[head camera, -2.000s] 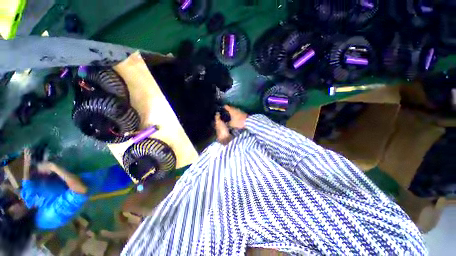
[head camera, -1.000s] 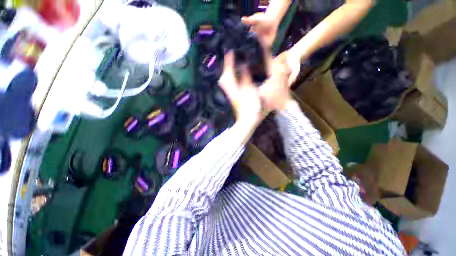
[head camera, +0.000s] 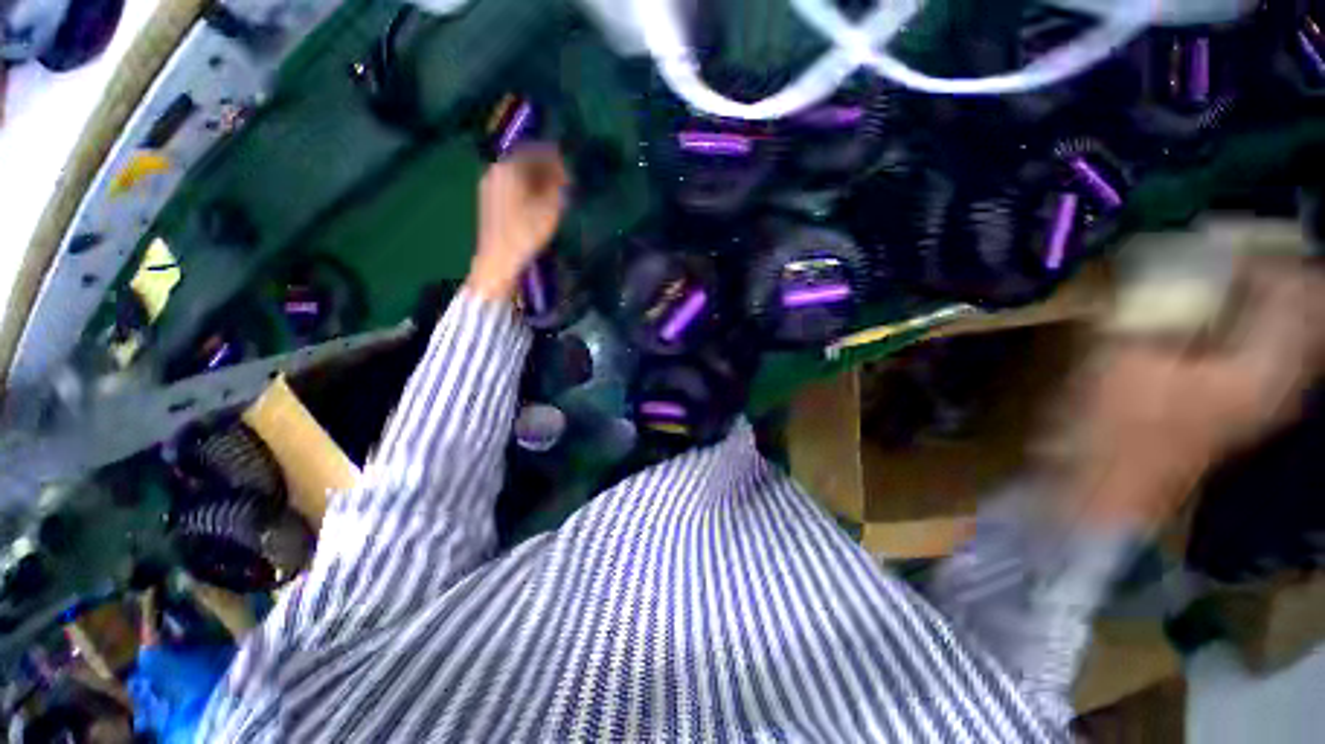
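Note:
My left hand (head camera: 520, 215) reaches over the green bench (head camera: 400, 218), fingers curled at a black fan housing with a purple battery cell (head camera: 515, 128). Whether it grips the housing cannot be told. My right hand (head camera: 1199, 385) is at the far right, strongly blurred. A pale, blurred thing (head camera: 1170, 284) shows at its fingers; what it is and whether it is held are unclear. Several black fan housings with purple cells lie between the hands, such as one (head camera: 814, 284) in the middle and one (head camera: 676, 305) left of it.
White cables (head camera: 756, 105) loop across the top. An open carton (head camera: 828, 458) stands below my right hand. At the left are ribbed black grilles (head camera: 225, 509) beside a tan cardboard piece (head camera: 301, 436), and a person in a blue top (head camera: 175, 686). A grey bench edge (head camera: 276, 381) crosses the left side.
My hands were together at a dark bundle beside another person's hands; now they are far apart, left to the left and right to the far right. The other person's hands are out of view.

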